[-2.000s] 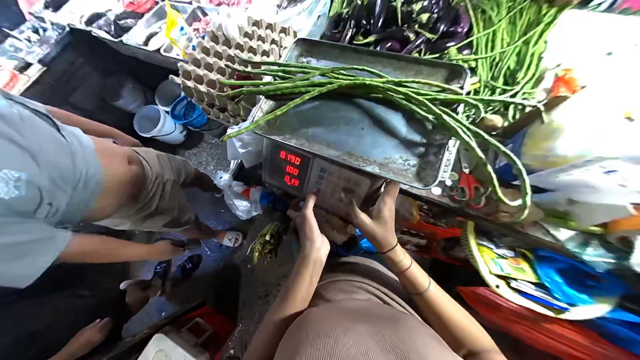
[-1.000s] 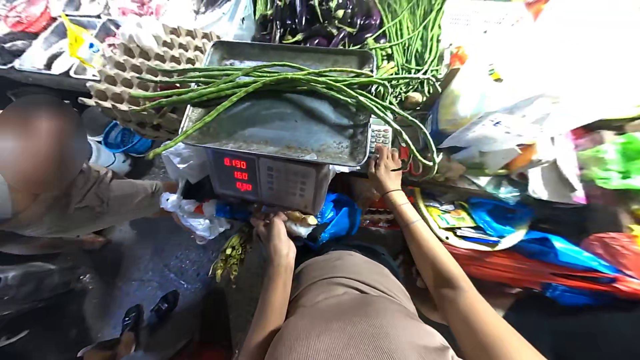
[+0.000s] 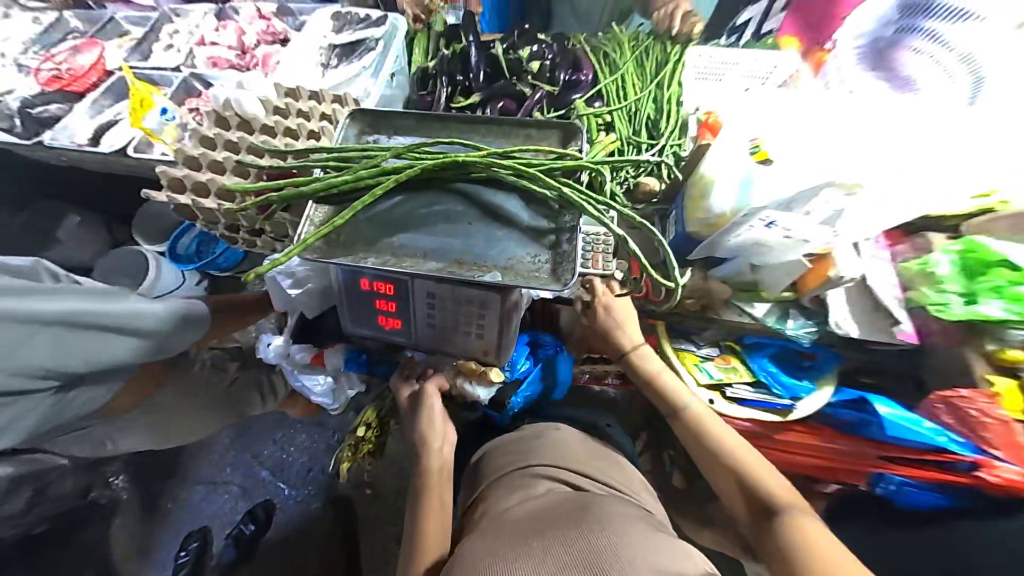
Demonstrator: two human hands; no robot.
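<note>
A bundle of long green yardlong beans point(image 3: 448, 164) lies across the metal pan point(image 3: 456, 232) of a digital price scale point(image 3: 432, 312), its red digits lit. The bean ends hang over both sides of the pan. My left hand point(image 3: 424, 392) is below the scale's front edge, fingers bent, beside a pale root-like piece point(image 3: 480, 374); whether it holds anything is unclear. My right hand point(image 3: 604, 312) is at the lower edge of a calculator point(image 3: 597, 248) right of the pan, fingers bent and partly hidden. Red-handled scissors point(image 3: 640, 280) lie just beside that hand.
Egg trays point(image 3: 228, 164) stand left of the pan. Eggplants point(image 3: 504, 72) and more long beans point(image 3: 640, 88) lie behind it. Blue plastic bags point(image 3: 540, 372) hang below the scale; a round basket point(image 3: 748, 400) holds packets at right. A person in grey point(image 3: 88, 344) is close on the left.
My right hand has moved from the scale's front edge to the calculator at its right. The lower two readings on the scale have changed since the oldest frame. The view has shifted.
</note>
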